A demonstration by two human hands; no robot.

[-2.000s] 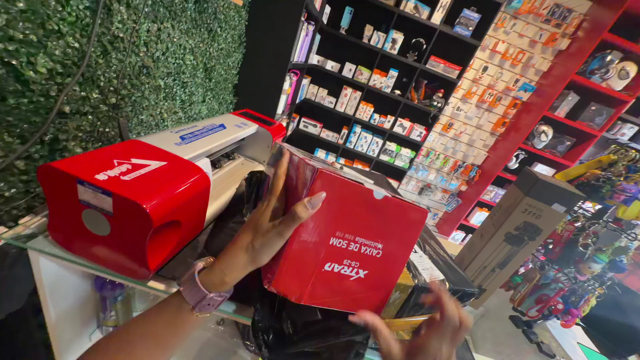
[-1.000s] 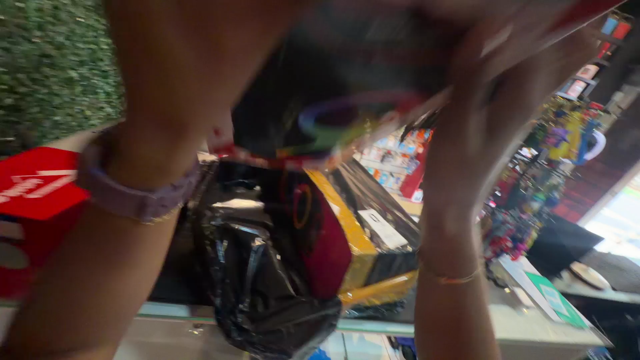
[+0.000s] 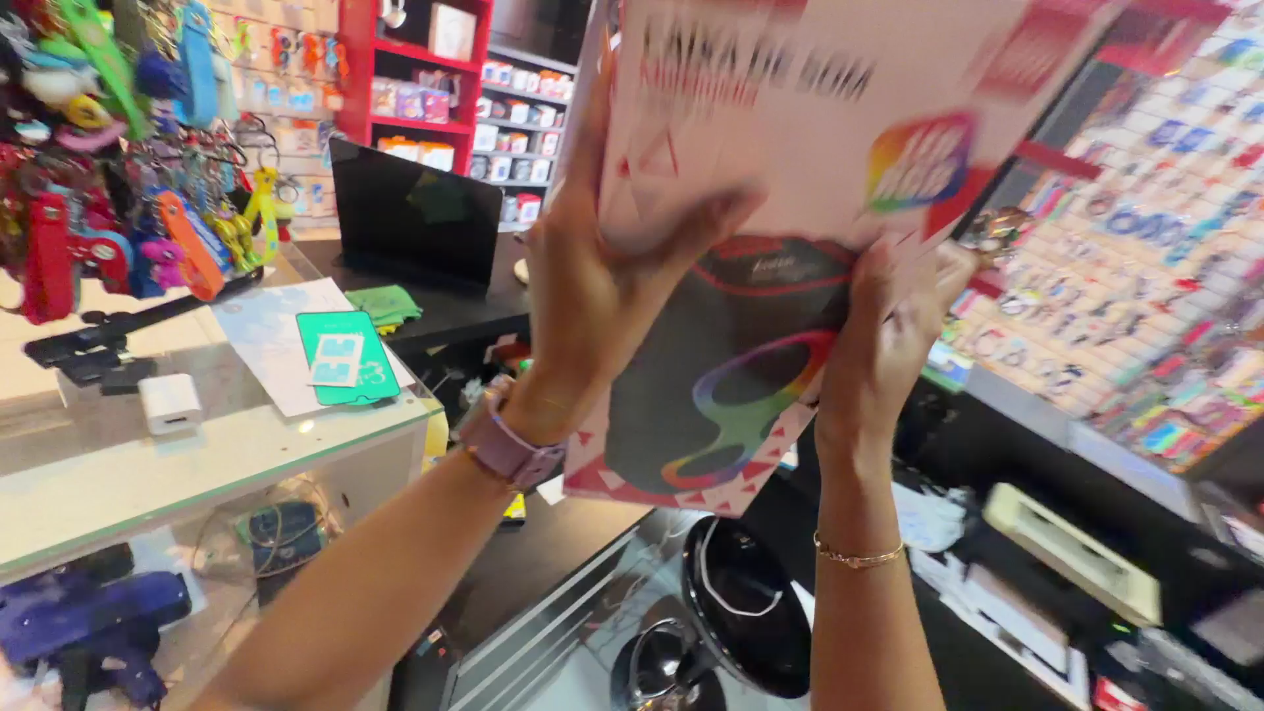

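A speaker box (image 3: 750, 128), white and red with a picture of a black speaker and a rainbow-coloured ring, is raised in front of me and tilted. My left hand (image 3: 612, 267), with a mauve watch band on its wrist, grips the box's left edge, its thumb across the printed front. On the right side, my right hand (image 3: 889, 316) holds the box near its edge, a thin gold bracelet at the wrist. The back of the box is hidden, and its top runs out of view.
Left is a glass counter (image 3: 326, 444) with a white charger adapter (image 3: 170, 403) and a green card (image 3: 348, 357). Keychains (image 3: 148, 197) hang above it. A black monitor (image 3: 415, 217) stands behind. Below the box is a round black stool seat (image 3: 746, 602).
The box, earlier low beside the red and grey machine, has been lifted in both hands. The view has swung far round to another part of the shop.
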